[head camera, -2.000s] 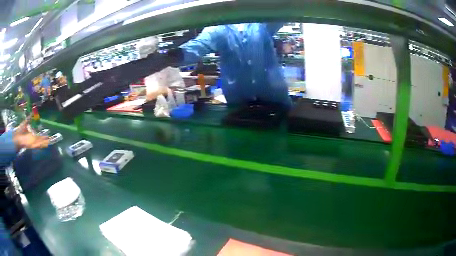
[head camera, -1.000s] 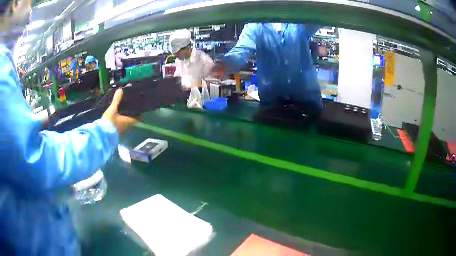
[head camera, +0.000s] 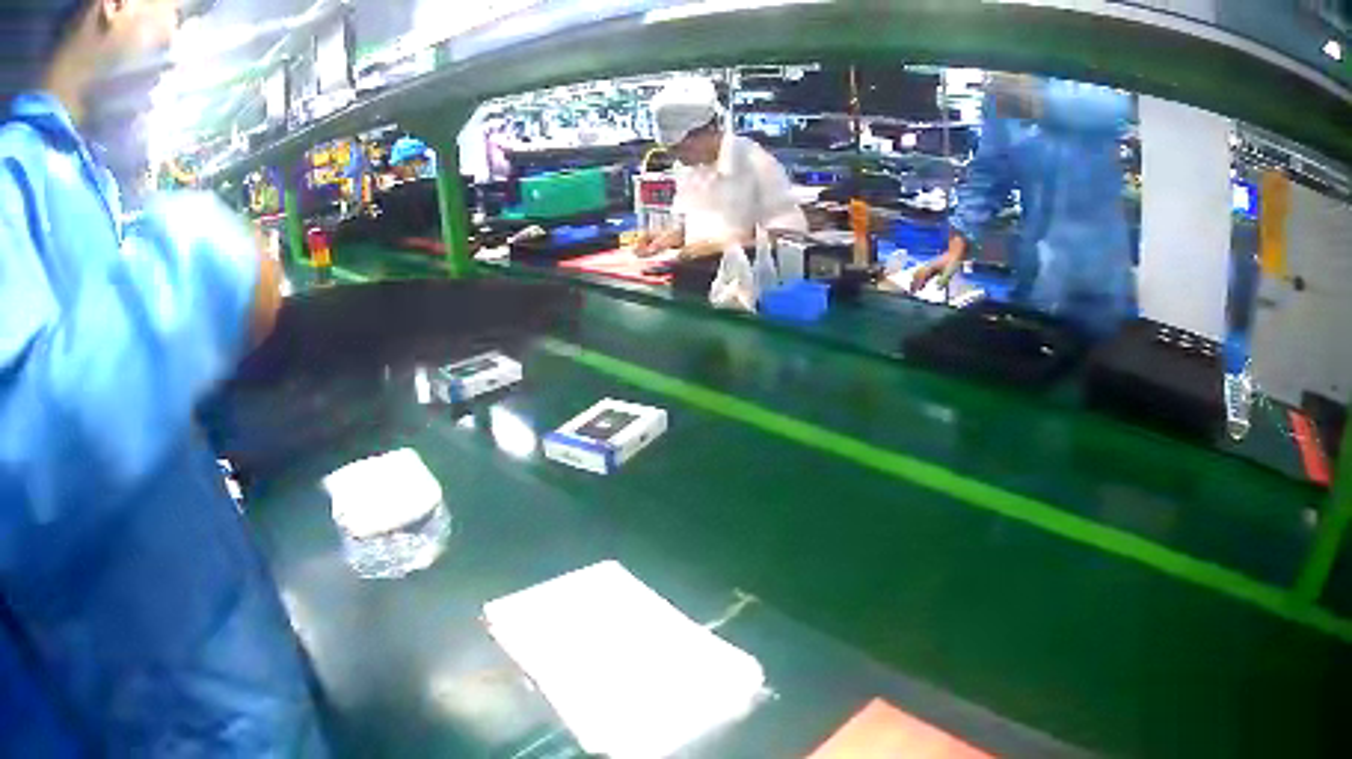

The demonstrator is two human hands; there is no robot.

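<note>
Neither of my hands is in the picture. A bright white stack of film bags (head camera: pixel 623 660) lies flat on the green bench at the bottom centre. A corner of the red-orange mat (head camera: pixel 897 734) shows at the bottom edge, right of the stack. A crinkled white-clear bundle (head camera: pixel 389 509) lies farther left. A white retail box with a blue edge (head camera: pixel 607 433) lies beyond the stack, and another such box (head camera: pixel 478 375) lies farther back to the left.
A person in a blue smock (head camera: pixel 134 445) stands close at the left, beside a large dark object. A green rail (head camera: pixel 890 472) crosses the line. Across it are a seated person in white (head camera: pixel 734 186), a person in blue (head camera: pixel 1053 208), a blue bin (head camera: pixel 795 300) and black trays (head camera: pixel 991 344).
The view has turned left, so the bench things sit farther right. The black object passed across the line is now low at the left, by the near person. The person opposite has lowered an arm.
</note>
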